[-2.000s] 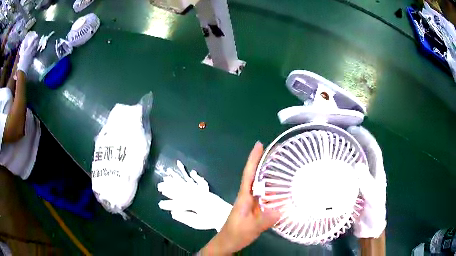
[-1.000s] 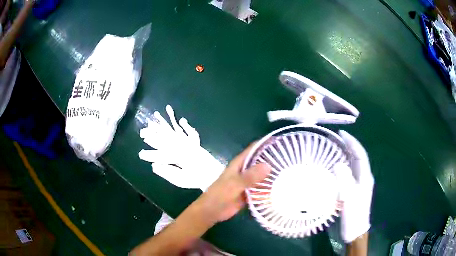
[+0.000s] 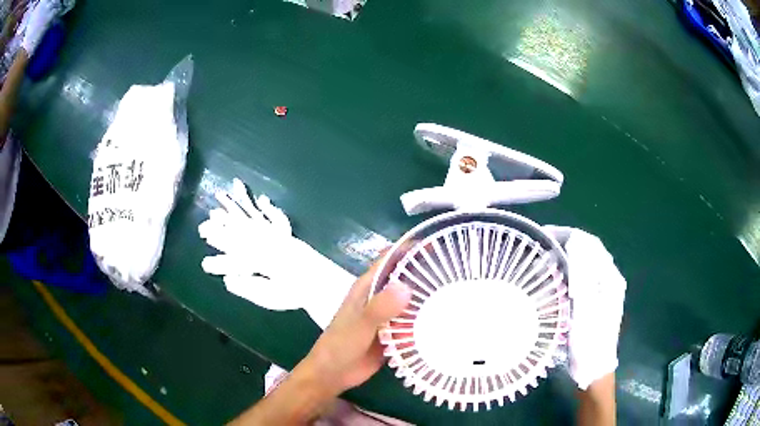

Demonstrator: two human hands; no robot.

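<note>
A white clip fan (image 3: 479, 333) is held between my two hands, its slotted bowl side with a smooth middle facing me. Its clip base (image 3: 492, 187) points away from me, with a copper-coloured dot (image 3: 468, 164) at the joint. My bare left hand (image 3: 358, 329) grips the left rim, thumb on the slots. My right hand (image 3: 593, 308), in a white knit glove, holds the right rim; its fingertips are partly hidden. A flat pair of white gloves (image 3: 267, 258) lies left of my left hand.
A plastic glove bag (image 3: 137, 187) with black print lies at the left near the bench edge. A small orange-brown part (image 3: 281, 111) lies on the green bench (image 3: 350, 75). A bottle (image 3: 727, 358) is at the lower right, a blue tray (image 3: 708, 29) top right. Another person's gloved hand (image 3: 37, 25) is top left.
The view has shifted downward, then right, so the post is mostly out of frame. The fan stays in both hands and its clip sits at a slightly different angle. The gloves and bag appear further left.
</note>
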